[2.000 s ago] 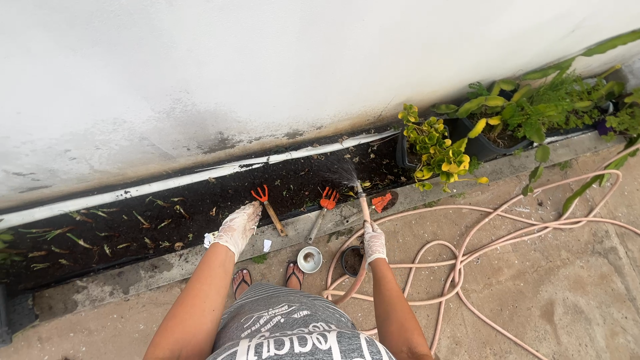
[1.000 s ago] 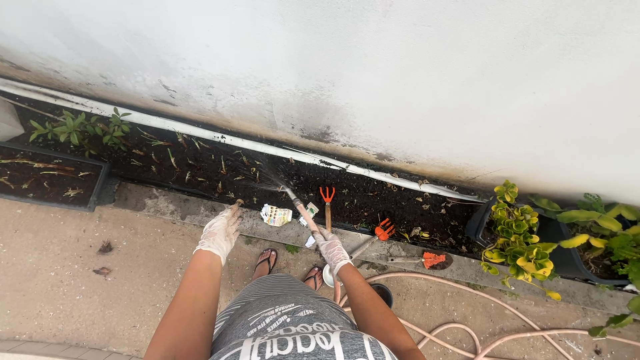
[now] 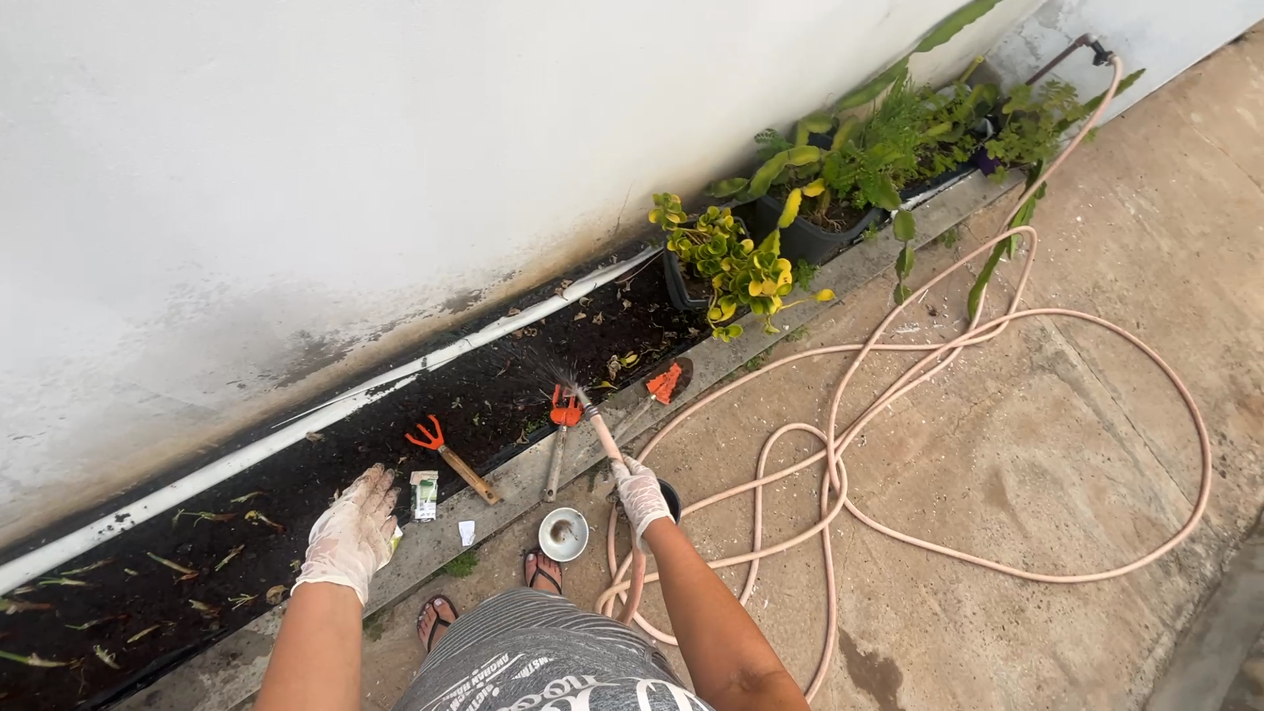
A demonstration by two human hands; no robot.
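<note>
My right hand [image 3: 640, 499], in a thin white glove, grips the pink garden hose [image 3: 604, 434] near its nozzle. Water sprays from the nozzle over the dark soil of the planting bed [image 3: 494, 395]. My left hand [image 3: 351, 533], gloved and soiled at the fingers, is held out over the bed's edge with nothing seen in it; a packet partly shows behind it. An orange three-pronged hand cultivator [image 3: 454, 460] lies to its right, and an orange hand fork [image 3: 561, 434] lies by the nozzle. A trowel with an orange part [image 3: 666, 383] rests on the curb.
A seed packet [image 3: 425, 496] and a white paper scrap [image 3: 466, 533] lie by the curb, near a small white bowl [image 3: 563, 534]. Potted plants [image 3: 726, 262] stand along the white wall [image 3: 395, 128]. Loops of hose [image 3: 834, 464] cover the concrete, leading to a wall tap [image 3: 1098, 51].
The view has swung right since one second ago, bringing the tap and hose loops into sight. The spray has moved from the soil beside the packets to the soil nearer the yellow-green potted plant.
</note>
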